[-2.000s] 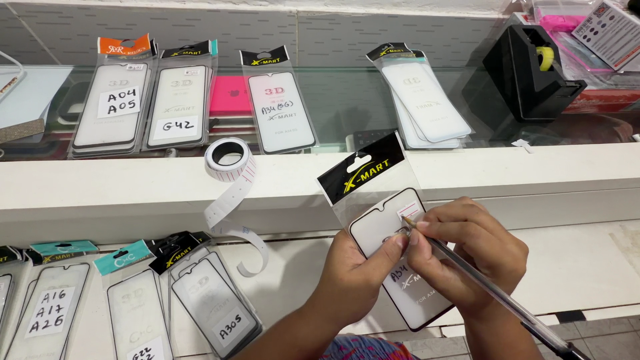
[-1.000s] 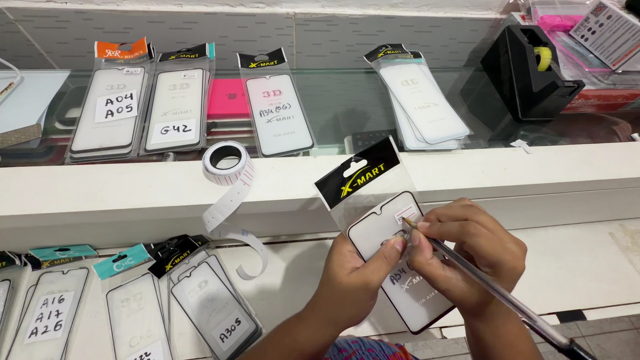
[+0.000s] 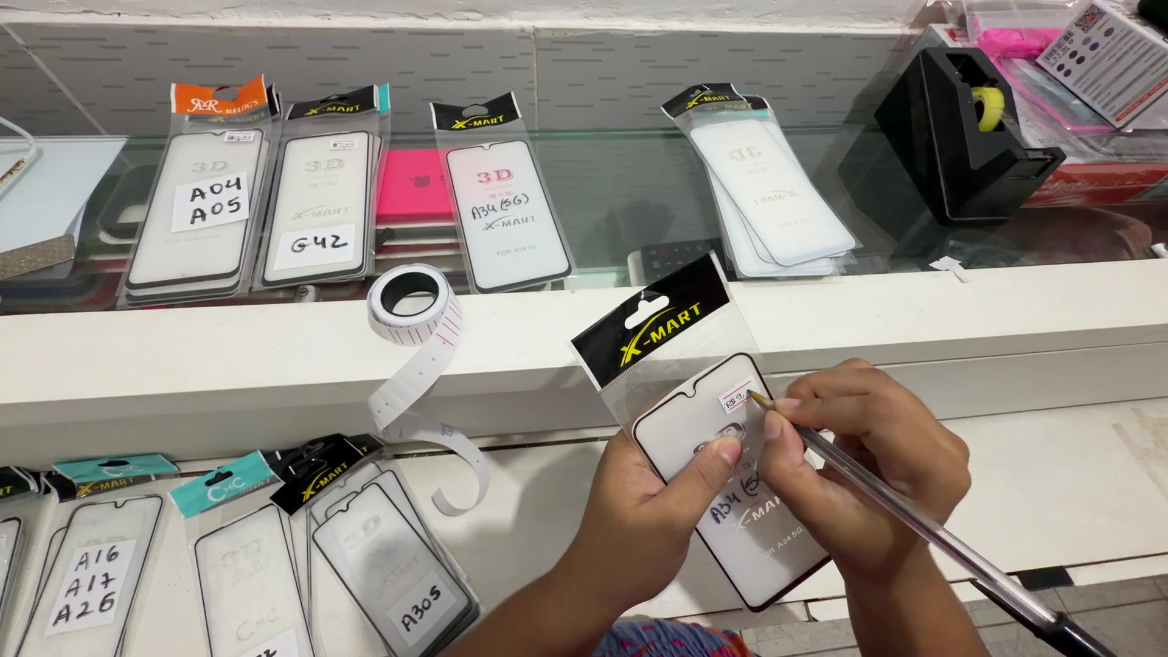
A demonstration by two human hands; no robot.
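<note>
My left hand (image 3: pixel 652 511) holds a packaged phone screen protector (image 3: pixel 730 566) by its left side, thumb across its front. The pack is tilted, its black header up and to the left. In my right hand (image 3: pixel 867 456) is a clear ballpoint pen (image 3: pixel 912 516), its tip touching a small white price sticker (image 3: pixel 737 394) near the protector's top. The sticker bears handwriting. Beyond the pack, on the white ledge, stands a roll of price labels (image 3: pixel 411 306), its loose strip (image 3: pixel 415 388) curling down over the edge.
Several packaged screen protectors (image 3: pixel 511 219) lie along the glass counter (image 3: pixel 620 182), a fanned pile (image 3: pixel 776 192) at right. More packs (image 3: pixel 392 557) lie on the lower surface at left. A black tape dispenser (image 3: pixel 958 137) and a printed box (image 3: pixel 1113 59) are at the back right.
Small handwritten marks now show on the sticker under the pen tip. Both hands keep their hold and have barely moved.
</note>
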